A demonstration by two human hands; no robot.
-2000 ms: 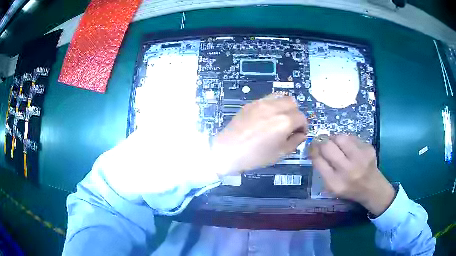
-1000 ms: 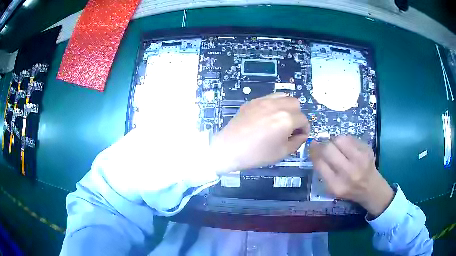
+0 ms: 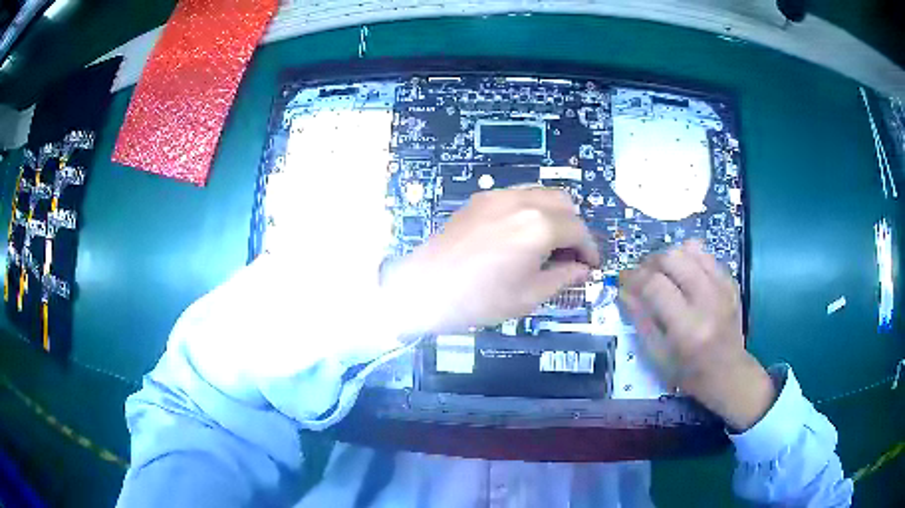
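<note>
The laptop top case [image 3: 327,179] lies with its inside up in front of me, overexposed at its left. The motherboard [image 3: 466,99] sits in it along the back. The dark touchpad area [image 3: 516,367] with white labels lies near its front edge. A white flat ribbon cable [image 3: 601,294] with a blue end shows between my hands at the board's lower middle. My left hand [image 3: 506,248] is over the board, fingers bent together, fingertips near the cable. My right hand [image 3: 690,313] is just right of the blue end, fingers curled. Whether either hand grips the cable is hidden.
A red bubble wrap bag [image 3: 193,94] lies at the back left. Small cable assemblies [image 3: 45,233] with orange strips lie on a black mat [image 3: 79,109] at the far left. Loose white flat cables [image 3: 884,273] and a small white piece [image 3: 836,305] lie at right. A pale rail runs across the back.
My left hand has shifted slightly left. My right hand's fingers have lifted and moved a little apart from it, so more of the cable and its blue end shows.
</note>
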